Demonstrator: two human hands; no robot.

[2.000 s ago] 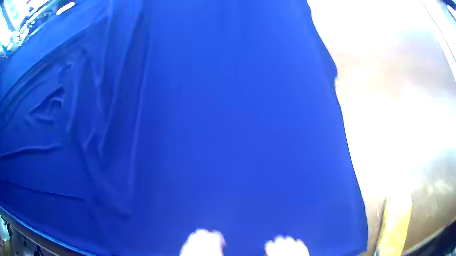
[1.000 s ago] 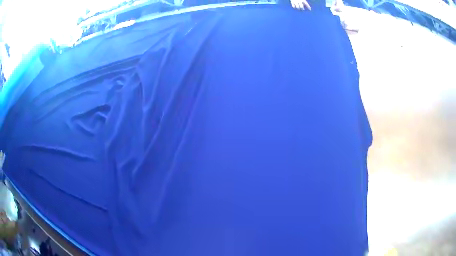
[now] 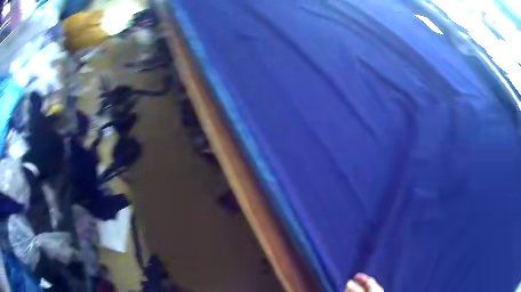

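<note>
The dark blue fabric ply point(image 3: 343, 148) lies on the table in the head view, with long ripples and folds. A small part of one hand, apparently my left hand point(image 3: 363, 283), shows at the bottom edge, at the near side of the fabric. Only its fingertips are seen, and whether they pinch the cloth cannot be told. My right hand is out of the picture. A lighter blue layered edge point(image 3: 248, 140) runs along the table side.
The brown table edge point(image 3: 220, 140) runs diagonally down the picture. Left of it, the brown floor point(image 3: 171, 211) holds dark fabric scraps point(image 3: 123, 154), pale plastic bags point(image 3: 54, 251) and a yellow-orange sack point(image 3: 85, 29). A bright framed structure stands at the upper right.
The view has swung left, from the fabric's free end to the table side and floor. The hands at the far side have left the picture. Fingertips now show at the bottom.
</note>
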